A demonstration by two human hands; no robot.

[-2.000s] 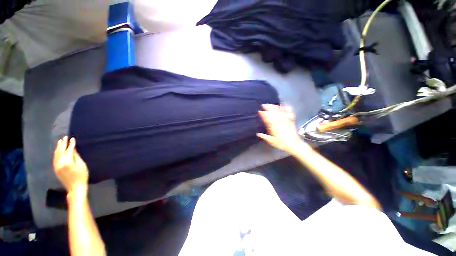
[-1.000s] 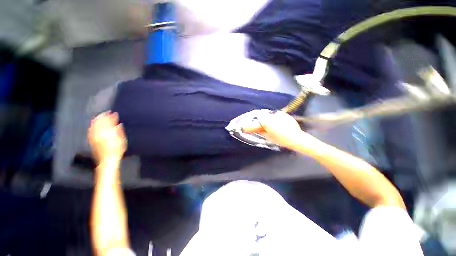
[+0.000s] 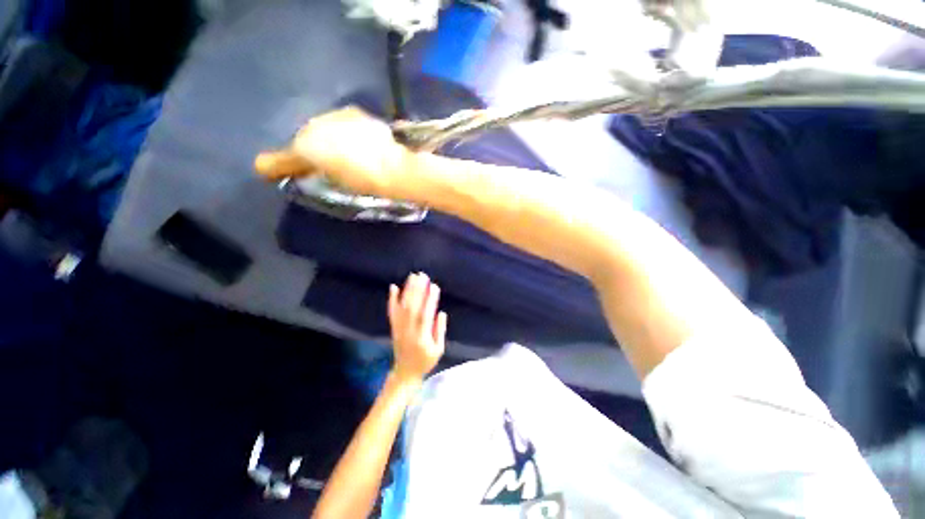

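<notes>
The dark navy garment [image 3: 497,269] lies over the form on the grey table [image 3: 218,122], partly hidden under my right forearm. My right hand [image 3: 350,152] is closed on the orange-brown handle of the steam iron [image 3: 355,206], whose silver body rests at the garment's left end. My left hand [image 3: 416,326] lies on the garment's near edge, fingers spread, holding nothing. The picture is blurred.
A black rectangle, maybe a phone [image 3: 205,246], lies at the table's near left. Pale cords [image 3: 609,98] run from the iron to the right, above my arm. A blue bar [image 3: 459,41] stands at the far edge. A crumpled navy pile [image 3: 761,193] lies at the right.
My right hand took hold of the iron and has carried it from the garment's right part to its left end. My left hand has moved right, from the left end to the near edge. The view has turned.
</notes>
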